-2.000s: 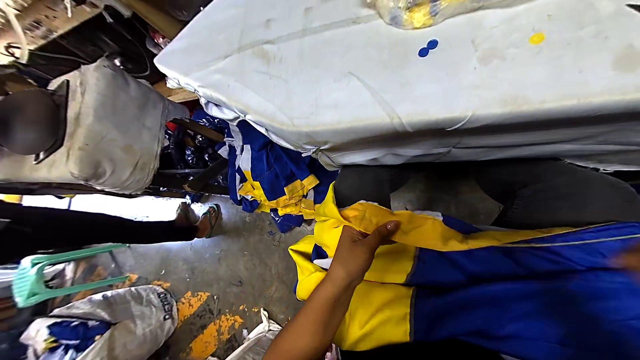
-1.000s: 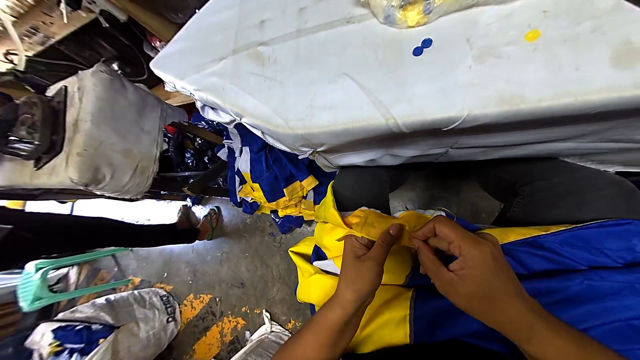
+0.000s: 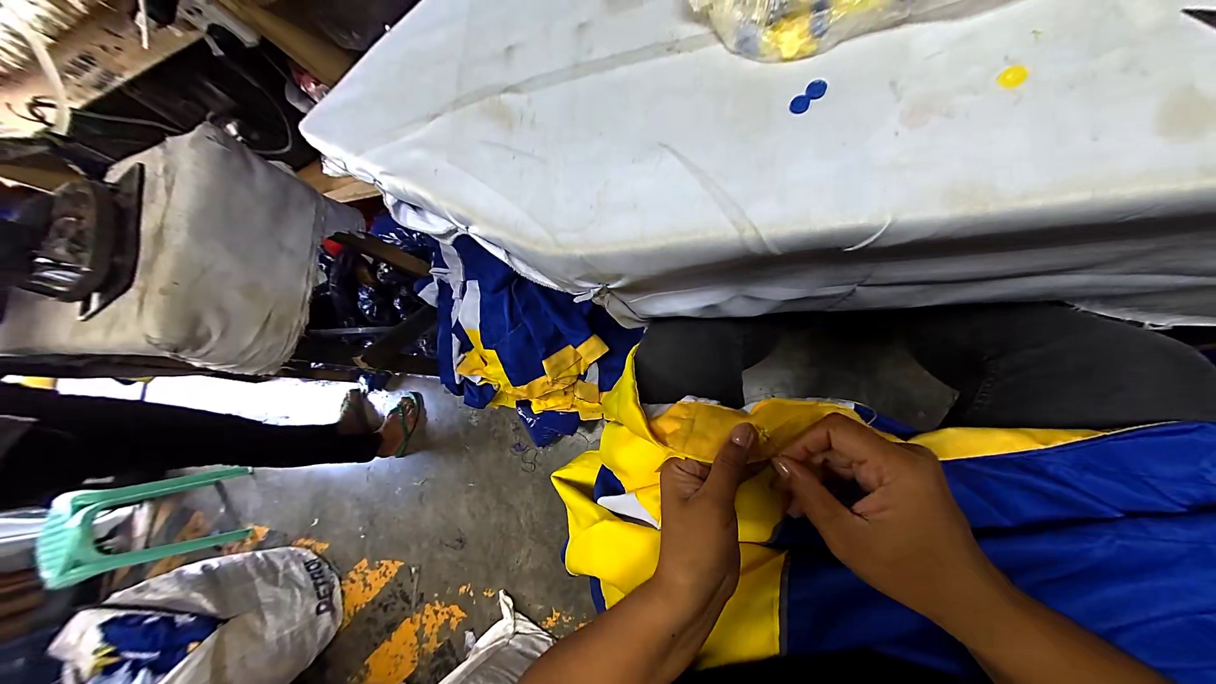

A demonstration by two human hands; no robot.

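Observation:
A blue and yellow garment lies across my lap. My left hand pinches its yellow strip between thumb and fingers. Close beside it, my right hand has its thumb and fingertips together at the same strip; whether a thread or something small is between them is too fine to tell. On the white cloth-covered table in front lie two blue discs, touching, a yellow disc and a clear plastic bag with yellow and blue pieces.
Blue and yellow fabric is heaped under the table's left corner. An iron rests on a padded board at left. Below are another person's leg and sandaled foot, a green plastic stool and a white sack holding fabric.
My right hand has come in from the right edge to the yellow strip beside my left hand. My left hand stays on the strip. The iron at left now shows more of its side.

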